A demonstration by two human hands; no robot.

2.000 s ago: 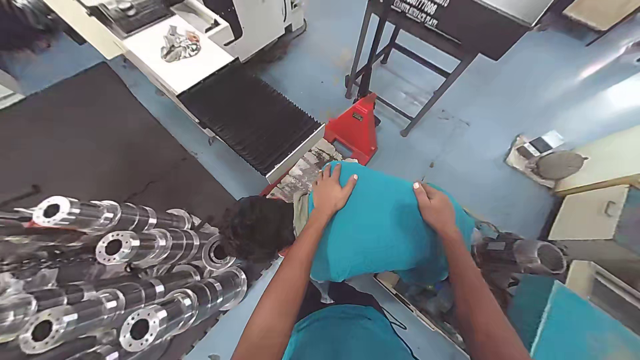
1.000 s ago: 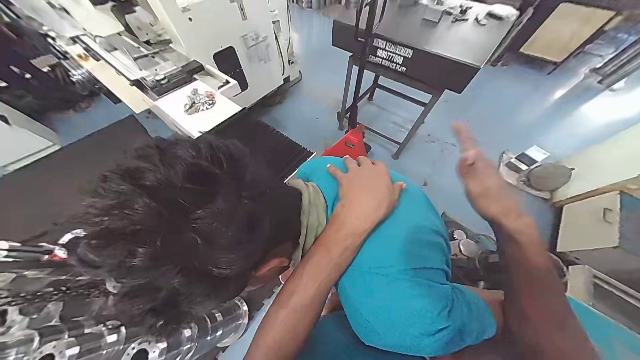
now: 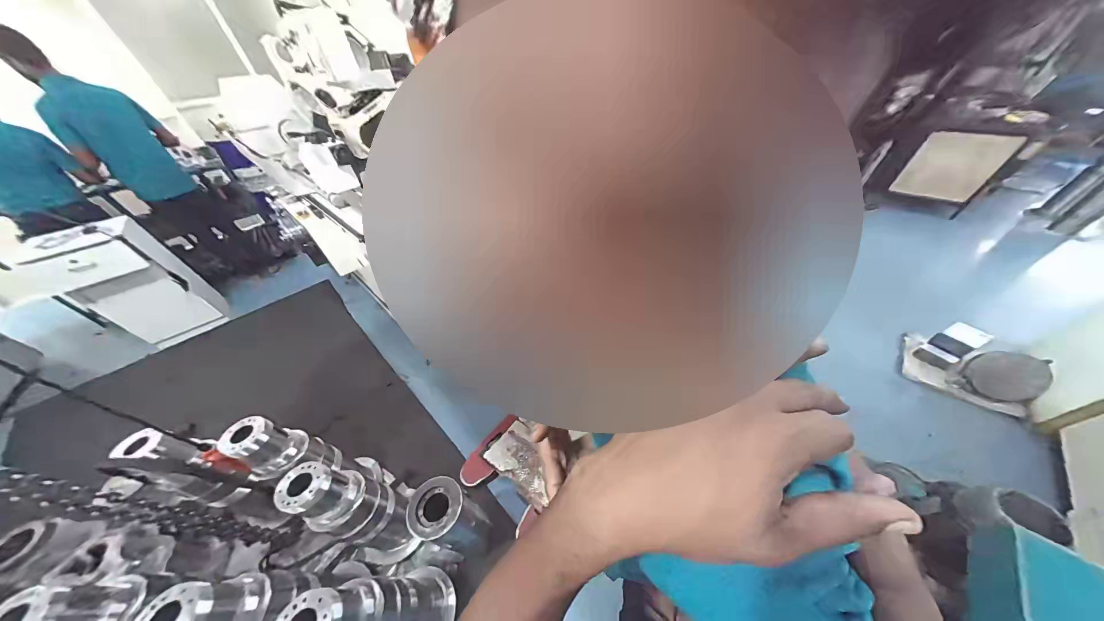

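My left hand (image 3: 724, 483) rests palm down against the shoulder of a co-worker's teal shirt (image 3: 759, 586), with its fingers spread and its thumb pointing right. The co-worker is close in front of me, and a blurred oval covers the head area and what lies behind it. Just under and right of my left hand, a partly hidden hand and forearm (image 3: 897, 569) show beside the shirt; whether they are my right hand or the co-worker's, I cannot tell. Machined metal cylinders with flanged ends (image 3: 302, 487) stand in rows at the lower left.
A dark mat (image 3: 216, 371) lies on the blue floor, left of the co-worker. Two people in teal shirts (image 3: 121, 138) stand at the far left near a white cabinet (image 3: 155, 302). A round-topped device (image 3: 1005, 375) sits on the floor at right. A teal box (image 3: 1018, 569) stands lower right.
The co-worker, bent over in the earlier frames, has risen in front of me. My left hand stays on the shirt. My view has swung to the left.
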